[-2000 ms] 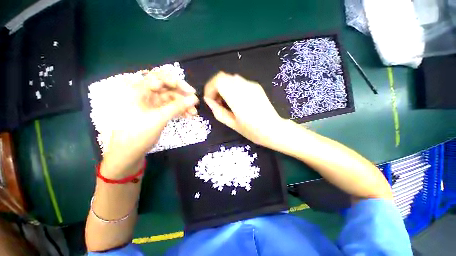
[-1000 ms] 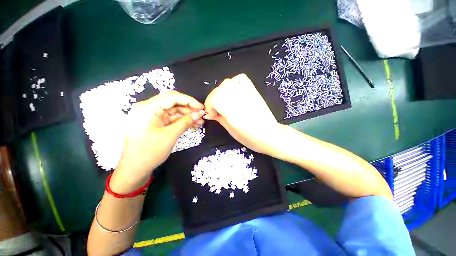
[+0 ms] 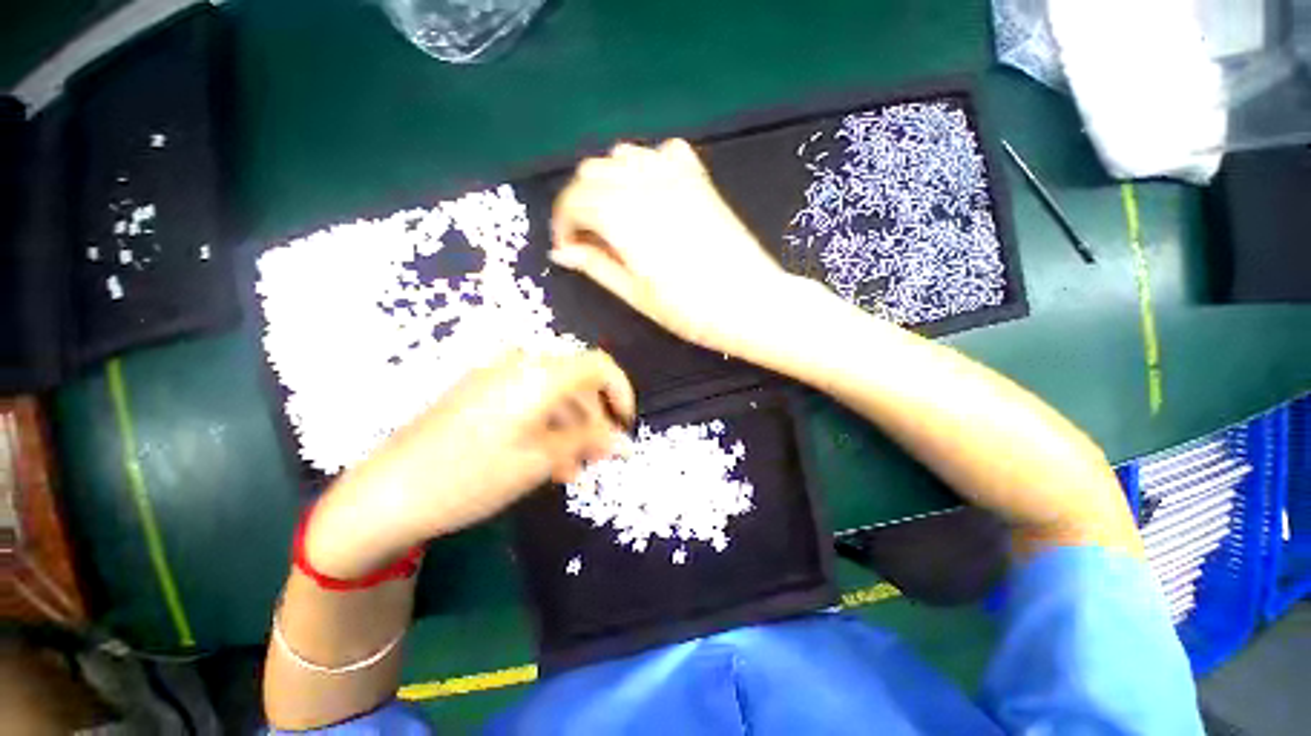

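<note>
My left hand [image 3: 539, 424], blurred, is over the upper left edge of the heap of assembled pieces [image 3: 669, 489] in the small black tray [image 3: 690, 611]. My right hand [image 3: 611, 216] is over the middle of the long black tray [image 3: 776, 158], fingers curled, fingertips towards the left. White plastic parts [image 3: 338, 316] are heaped at the long tray's left end, metal pins [image 3: 906, 209] at its right end. Whether either hand holds a tiny part cannot be seen.
A thin dark pen-like tool [image 3: 1050, 204] lies right of the long tray. The side tray [image 3: 151, 295] with a few white pieces is at far left. A clear plastic bag [image 3: 467, 17] is at the top, a white packet [image 3: 1143, 86] upper right, a blue crate [image 3: 1222, 633] lower right.
My hands were together over the long tray and are now apart. My left hand has moved down to the small tray; my right hand has moved up and slightly left.
</note>
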